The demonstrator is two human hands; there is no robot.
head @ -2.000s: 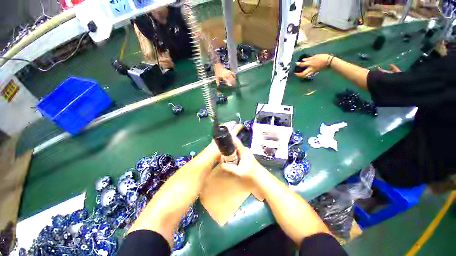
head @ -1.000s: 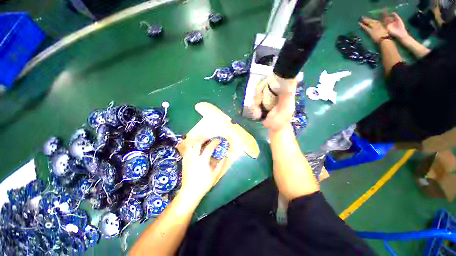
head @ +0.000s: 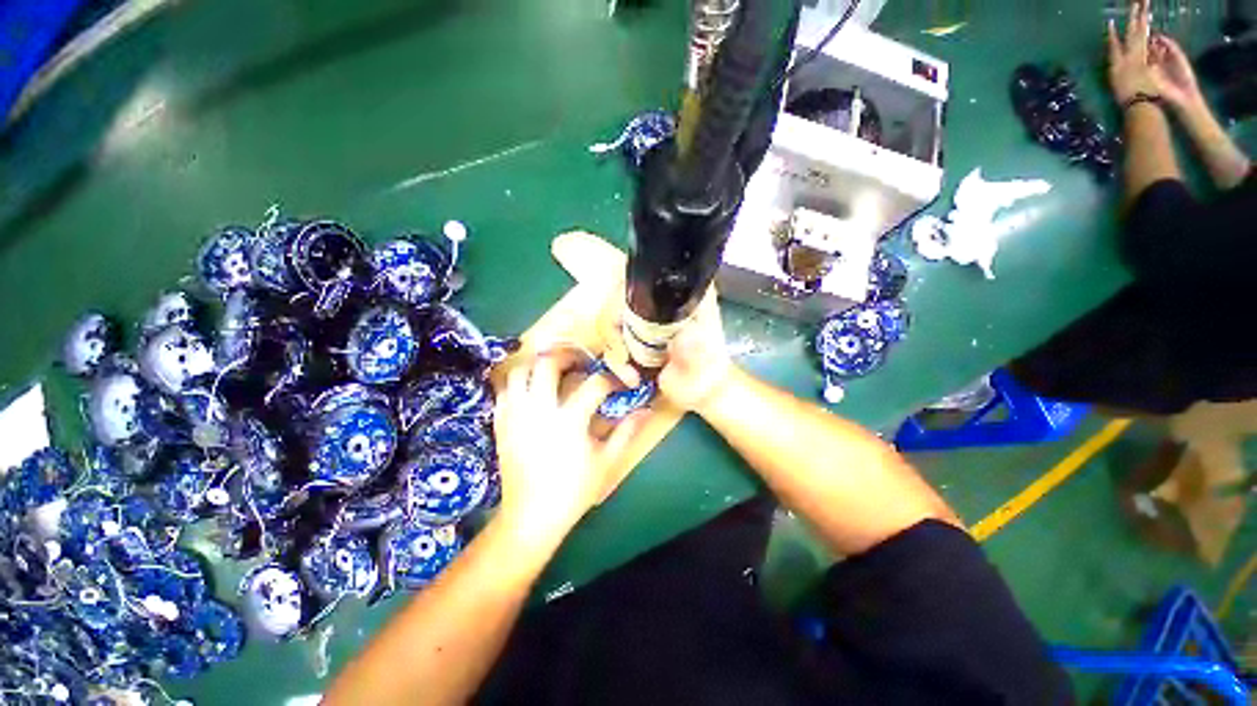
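Observation:
A round assembly with a blue face (head: pixel 627 400) lies over the tan work pad (head: pixel 590 258). My left hand (head: pixel 546 435) grips it from the left with fingers around its edge. My right hand (head: pixel 692 361) is closed around the pale lower end of the black electric screwdriver (head: pixel 685 221), which stands nearly upright over the assembly. The bit tip is hidden by the fingers, so contact with the assembly cannot be told.
A large pile of assemblies (head: pixel 361 439) lies left, with a denser blue heap (head: pixel 97 593) at far left. The white screw feeder (head: pixel 862 173), a few assemblies (head: pixel 855 338) and white scrap (head: pixel 982 221) are at right. A neighbouring worker's hands (head: pixel 1141 69) show top right.
The screwdriver and my right hand have moved left from in front of the feeder to over the assembly. My left hand still holds the assembly. The view has shifted, showing more of the feeder.

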